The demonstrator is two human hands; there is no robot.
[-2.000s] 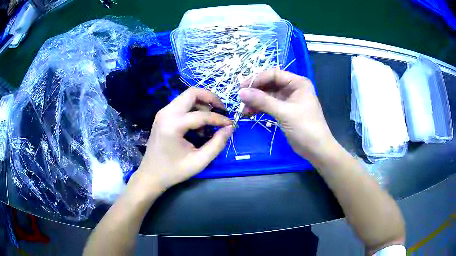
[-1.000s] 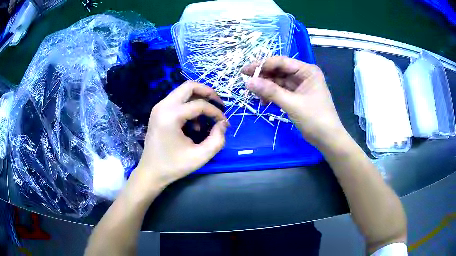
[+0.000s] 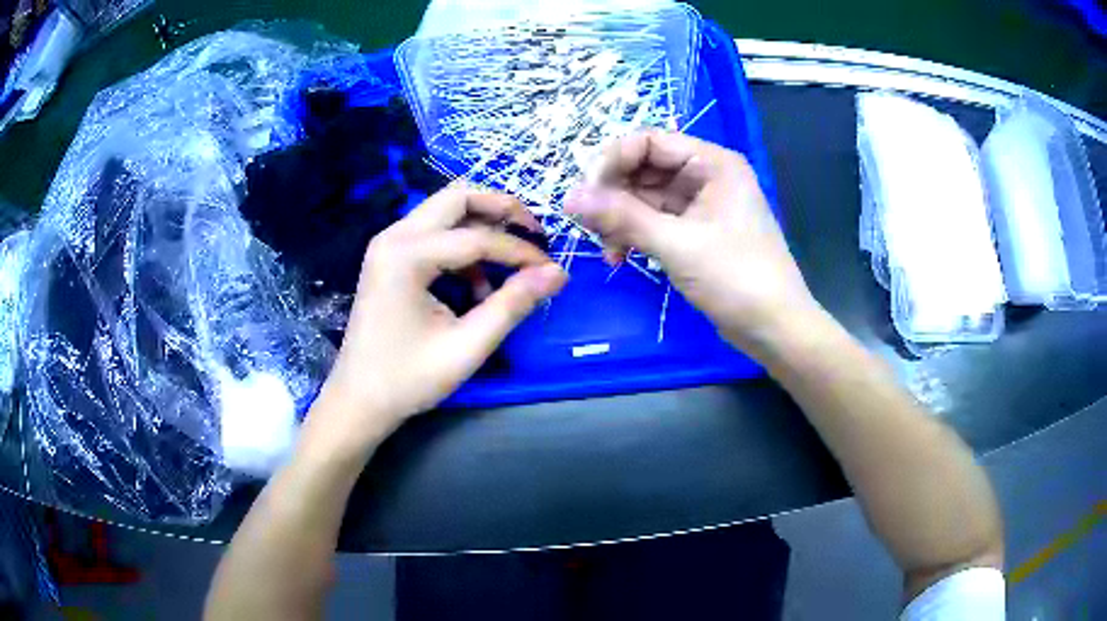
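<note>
My left hand is above the front left of the blue tray, thumb and index fingertips nearly together; a small dark piece shows under its curled fingers, but whether it is gripped is unclear. My right hand is just right of it, thumb and fingers pinched at the near side of the open tub; its fingertips are blurred and I cannot tell what they hold. The clear tub is heaped with thin white stems, some spilling toward the hands. A pile of black pieces lies left of the tub.
A large crumpled clear bag lies left of the tray, with a white lump at its near edge. Two long frosted containers stand to the right. The dark workbench has a curved metal rail beside a green surface.
My right hand moved away from the left, up toward the tub, then back closer to the left hand. The left fingers parted slightly. The whole view has shifted a little.
</note>
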